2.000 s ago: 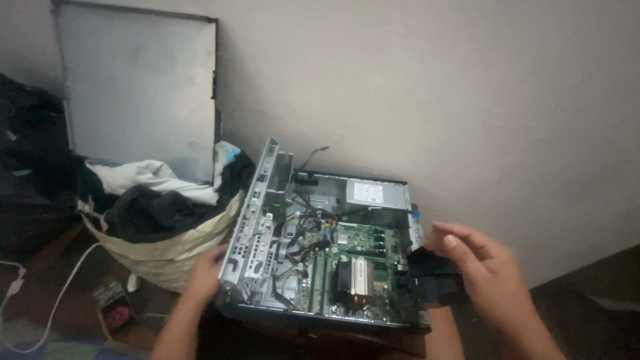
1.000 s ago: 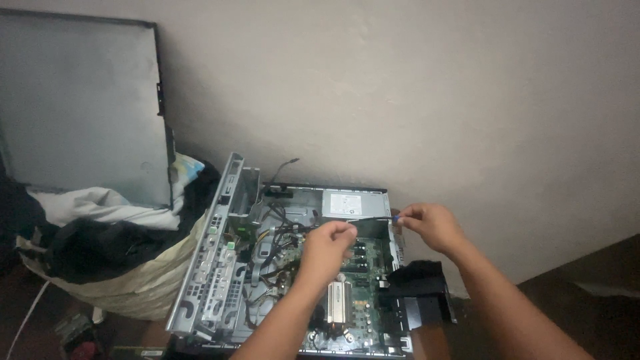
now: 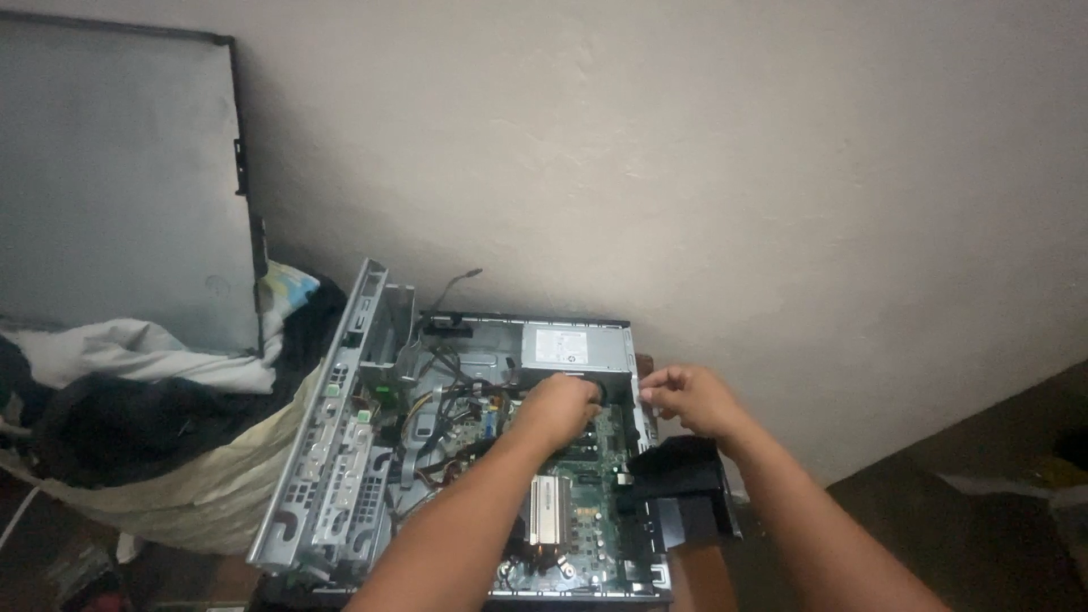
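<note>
An opened desktop computer case (image 3: 650,510) lies flat, its metal drive bracket (image 3: 340,425) tilted up at the left. My left hand (image 3: 561,408) reaches in over the green motherboard (image 3: 586,476), beside the metal power supply (image 3: 576,347); whether its fingers hold anything is hidden. At the case's right rear edge is my right hand (image 3: 680,395), thumb and fingers close together near the edge; what is between them cannot be made out. A finned metal heat sink (image 3: 550,510) stands on the board below my left hand. Loose cables (image 3: 442,365) run through the case's middle.
A black plastic part (image 3: 680,476) sits at the case's right edge. To the left, a large metal panel (image 3: 127,187) leans on a pale sack (image 3: 195,501) of dark and white cloth. The wall (image 3: 680,170) rises behind the case.
My left hand has come into the case from its left side. One second ago a thin dark piece spanned between both hands; now it cannot be made out. The view has shifted.
</note>
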